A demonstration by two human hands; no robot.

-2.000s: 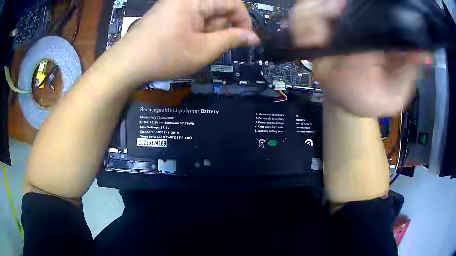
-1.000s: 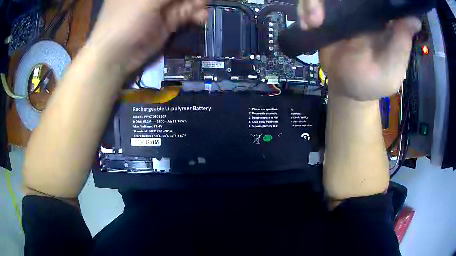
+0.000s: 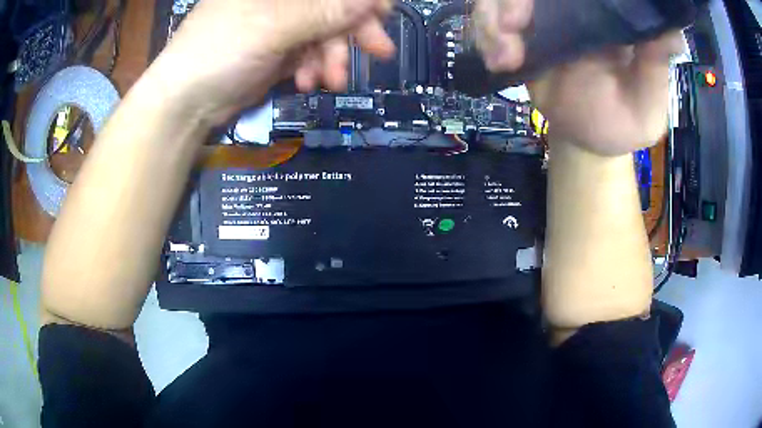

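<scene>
The opened laptop lies in front of me, its black battery [image 3: 368, 217] with white print nearest. Above the battery are the motherboard [image 3: 493, 114], the dark heat pipes [image 3: 407, 50] and a small white connector [image 3: 454, 127] with thin wires. My right hand [image 3: 606, 104] is shut on a thick black electric screwdriver [image 3: 576, 42], held slanting over the upper right of the board; its tip is blurred. My left hand [image 3: 276, 46] is over the upper left, fingers curled, its upper fingertips near the top edge; whether they pinch anything small cannot be told.
A white tape roll [image 3: 42, 163] lies at the left on the brown bench [image 3: 144, 50]. A grey-edged device with a red light [image 3: 710, 78] stands at the right. An orange ribbon [image 3: 259, 153] runs above the battery's left part.
The screwdriver has moved left and slightly up from its place two seconds ago. My left hand moved left and up, then its fingers came back right over the heat pipes.
</scene>
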